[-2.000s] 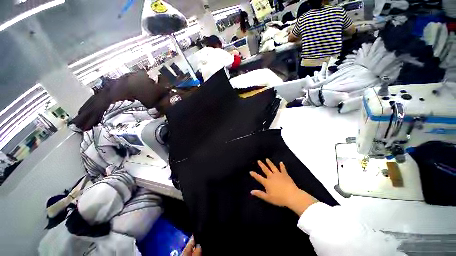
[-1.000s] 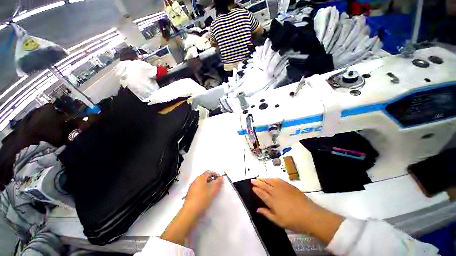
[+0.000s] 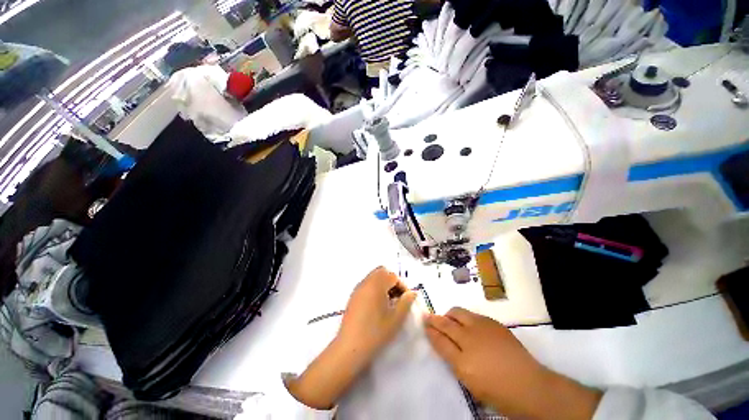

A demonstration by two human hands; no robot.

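A fabric panel [image 3: 402, 373] lies on the white table with its whitish face up and a narrow dark edge along its right side. My left hand [image 3: 376, 316] pinches its top end, with a small dark metallic item at the fingers. My right hand [image 3: 480, 353] lies on the panel's right edge, fingers together near the top corner. The white sewing machine [image 3: 493, 180] stands just beyond, its presser foot [image 3: 458, 267] a little above and right of the panel's top end. I cannot tell whether the panel touches it.
A tall stack of black panels [image 3: 185, 254] stands at the left. A yellow-brown block [image 3: 490, 274] sits right of the needle. A black fabric piece [image 3: 575, 287] with a pink and blue item [image 3: 608, 246] lies under the machine arm. White bundles and people are behind.
The black stack was under my right hand; now both hands are on a panel by the machine. Since one second ago the right hand's black strip has mostly gone from view and the hands have closed together.
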